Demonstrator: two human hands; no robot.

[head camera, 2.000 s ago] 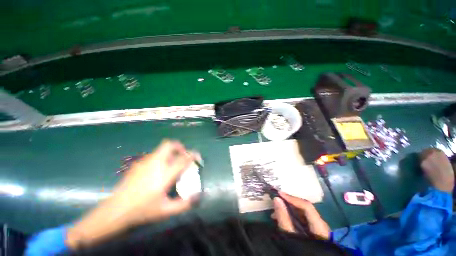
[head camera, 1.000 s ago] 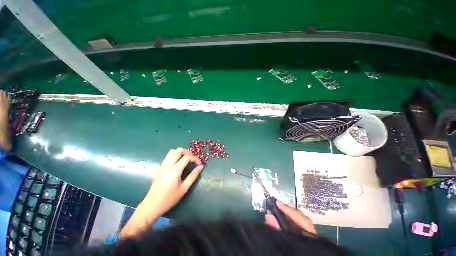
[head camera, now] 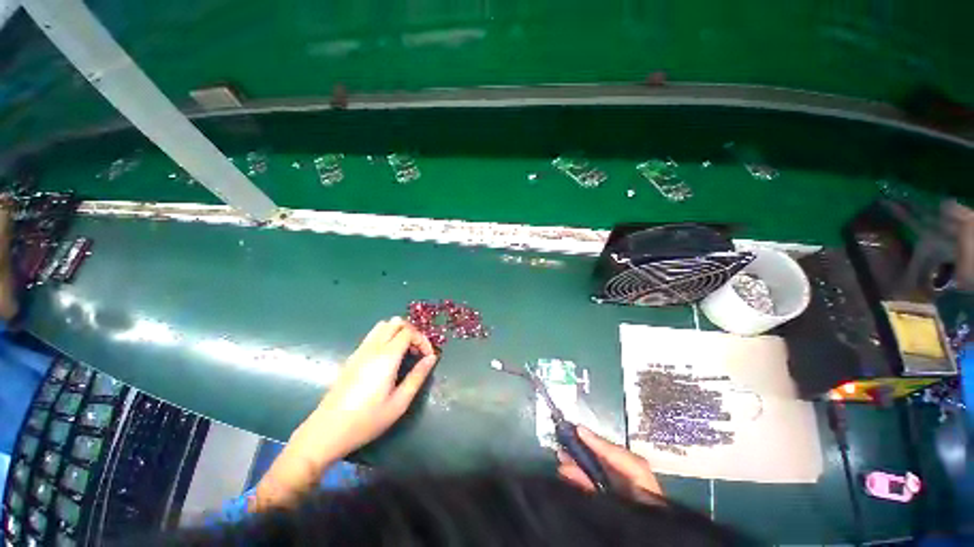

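Observation:
My right hand (head camera: 609, 466) is closed around the black handle of a soldering iron (head camera: 570, 433), its thin tip over a small green and white circuit board (head camera: 558, 397). My left hand (head camera: 376, 376) is at the lower left edge of a pile of small dark red components (head camera: 446, 321), thumb and fingertips close together. Whether a piece is between those fingertips cannot be told. A pale card (head camera: 780, 427) with dense rows of dark slender pieces (head camera: 684, 408) lies right of the board.
A black fan (head camera: 673, 267) and white tub (head camera: 760, 294) stand behind the card. The soldering station (head camera: 844, 342), yellow sponge (head camera: 911, 324) and pink device (head camera: 892, 486) are right. Boards (head camera: 664, 180) lie on the belt. Another person's hand (head camera: 961, 230) shows right. Keyboard-like black items (head camera: 64, 449) are lower left.
My view has swung left since the first frame. My left hand has left the board for the red pile. The iron has gone from the card to the board.

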